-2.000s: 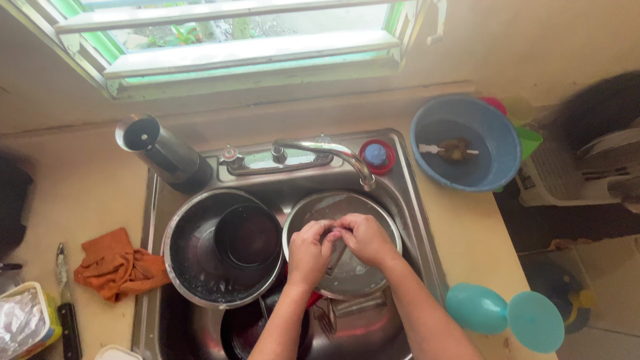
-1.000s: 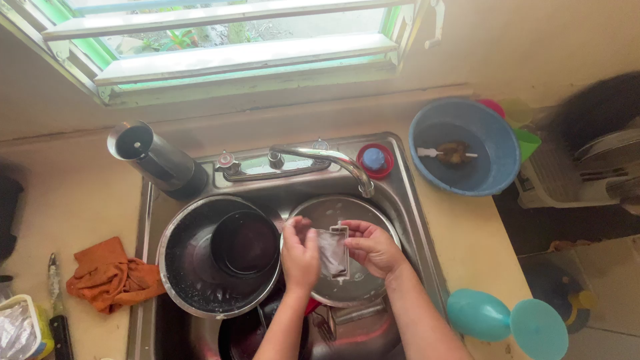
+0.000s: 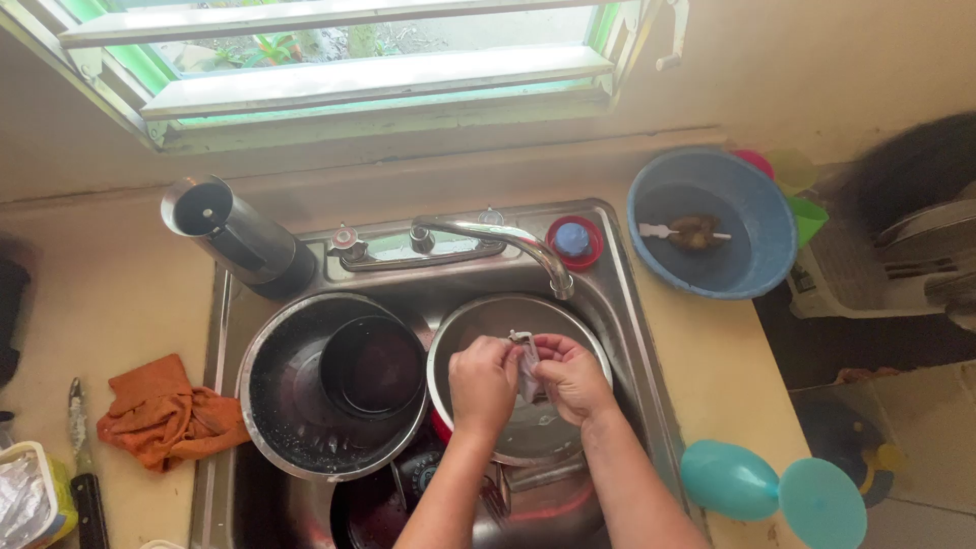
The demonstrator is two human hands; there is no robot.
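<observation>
Above a metal bowl of water [image 3: 534, 438] in the steel sink, my left hand [image 3: 484, 385] and my right hand [image 3: 576, 377] meet around a small white plastic frame with a pale, soft sheet hanging from it [image 3: 528, 366]. The fingers of both hands pinch it and hide part of it, so its exact kind is unclear. Left of my hands, a large dark-lined metal bowl [image 3: 286, 419] holds a small dark bowl [image 3: 374, 366]. The chrome faucet [image 3: 526, 244] arches over the right bowl.
Left stand a steel container [image 3: 252, 244], an orange cloth [image 3: 164, 415], a knife [image 3: 88, 496] and a plastic tub [image 3: 61, 496]. Right are a blue basin [image 3: 770, 229] with a brush-like item, and a turquoise goblet [image 3: 732, 480]. A small red dish [image 3: 587, 259] sits behind the sink; dark cookware [image 3: 366, 511] lies below.
One second ago the pale sheet was spread flatter between my hands, with the frame upright by my right hand. Now my hands are closer together and the sheet is bunched.
</observation>
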